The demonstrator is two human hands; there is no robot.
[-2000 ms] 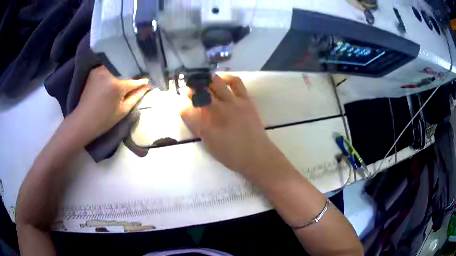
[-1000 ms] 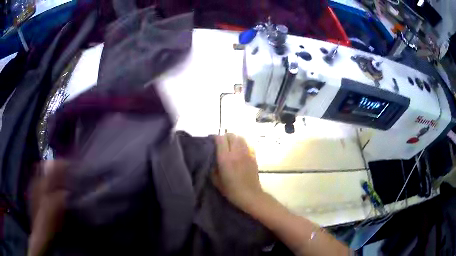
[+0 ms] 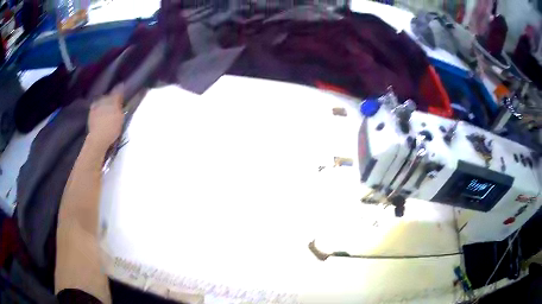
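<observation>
My left hand (image 3: 107, 117) reaches to the far left, at grey and maroon cloth (image 3: 134, 68) beyond the table's left edge. Its fingers are blurred against the cloth, so I cannot tell whether they grip it. My right hand is out of the picture. The white lockstitch machine (image 3: 386, 151) stands at the right, with its lit control panel (image 3: 477, 188) and its presser foot area (image 3: 380, 199) over the bed.
Maroon cloth (image 3: 333, 44) is heaped behind the table, with a red crate (image 3: 438, 92) at its right end. Grey cloth (image 3: 44, 172) hangs along the left side. Thread snips (image 3: 461, 278) lie at the lower right of the white table (image 3: 226, 178).
The view has swung left. The grey and maroon cloth that lay before me has left the table front. My left hand has moved far left and forward; my right hand has left the picture.
</observation>
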